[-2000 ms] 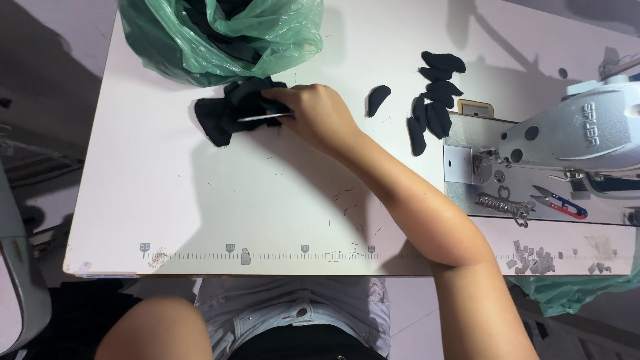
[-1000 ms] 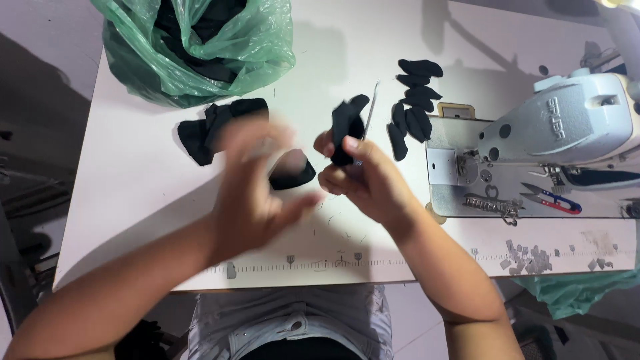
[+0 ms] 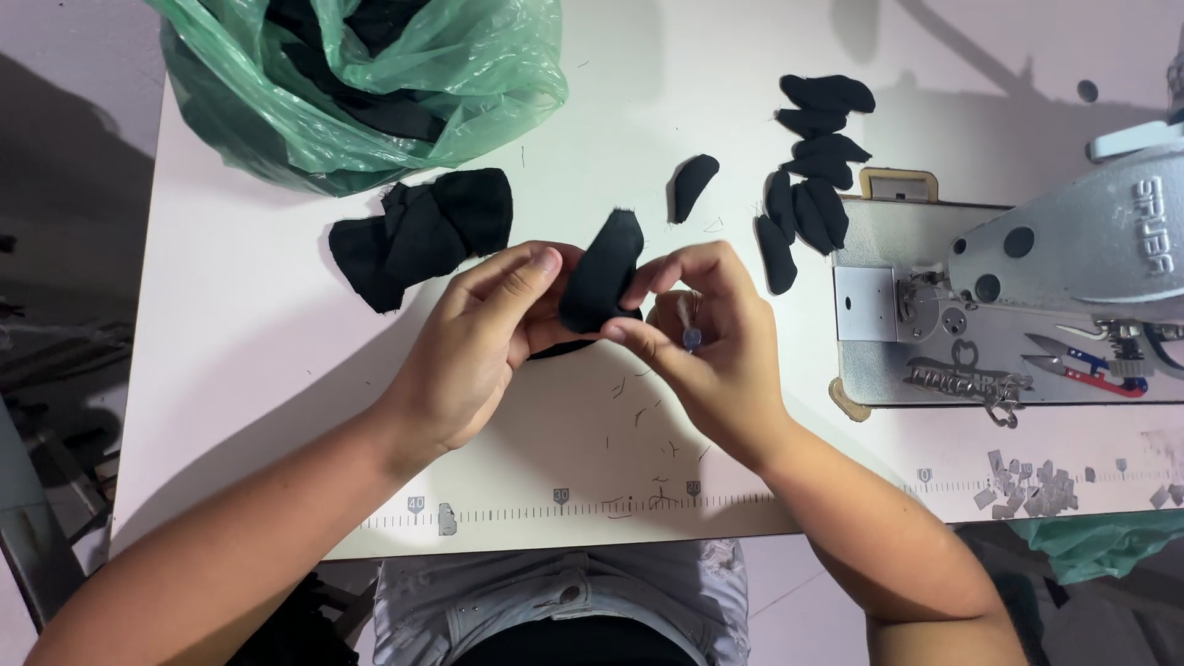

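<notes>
Between my hands, above the white sewing table, is a small curved black fabric piece (image 3: 601, 273). My left hand (image 3: 490, 342) holds its left side. My right hand (image 3: 712, 342) pinches its lower right edge with thumb and forefinger, and a thin tool with a bluish end (image 3: 691, 335) lies in its curled fingers, mostly hidden. Another dark piece shows partly beneath my hands. Overlapping black fabric pieces (image 3: 421, 227) lie to the left. One curved black piece (image 3: 694, 188) lies just beyond my right hand, and several more (image 3: 819, 208) are grouped farther right.
A green plastic bag (image 3: 499, 79) with black fabric stands at the back left. On the right are a sewing machine (image 3: 1064, 240), thread snips (image 3: 1087, 365) and a metal chain-like item (image 3: 967, 377). A printed ruler (image 3: 592, 509) runs along the front edge, near small grey scraps (image 3: 1027, 486).
Both hands have come together at the fabric piece. Two seconds ago my right hand was at the left pile. The dark piece seen on the table one second ago is now mostly covered.
</notes>
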